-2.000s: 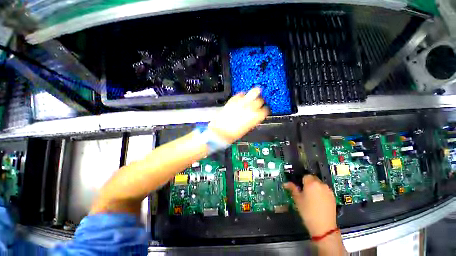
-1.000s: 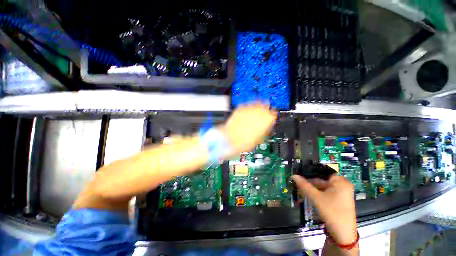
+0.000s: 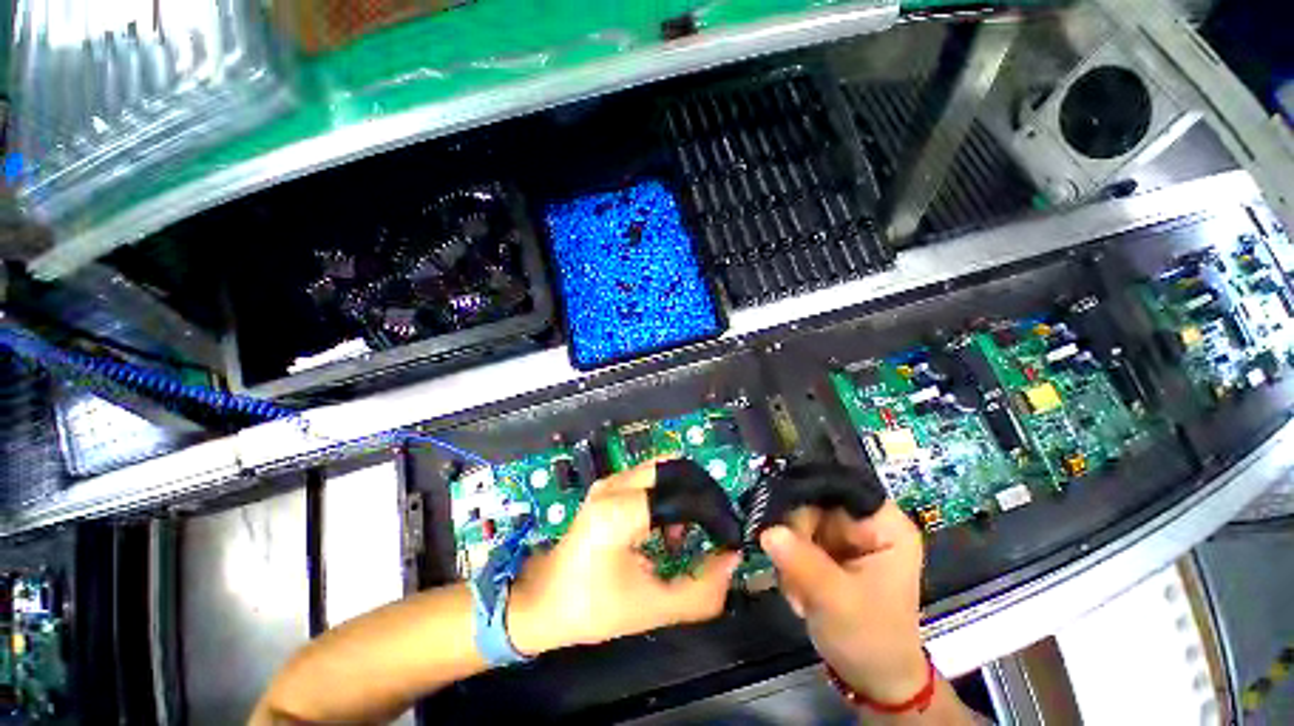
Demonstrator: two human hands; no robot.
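Note:
My left hand (image 3: 603,553), with black finger cots and a light blue wrist strap, is over the second green board from the left (image 3: 717,430). My right hand (image 3: 852,582), with black finger coverings and a red wrist cord, meets it there. A small black multi-pin component (image 3: 759,489) with shiny pins shows between the fingertips, held by my right fingers. Whether my left fingertips grip it or something smaller is hidden. Another green board (image 3: 483,496) lies to the left, partly behind my left hand, in the same black carrier (image 3: 568,681).
Behind the line stand a black bin of pinned components (image 3: 412,355), a tray of blue components (image 3: 632,270) and rows of long black parts (image 3: 781,199). More boards (image 3: 908,440) lie to the right. A metal plate (image 3: 249,596) is at left. A coiled blue cord (image 3: 142,383) crosses the left side.
My left hand has moved from the front edge of the blue tray down to the boards. My right hand has come beside it. The view has shifted and tilted.

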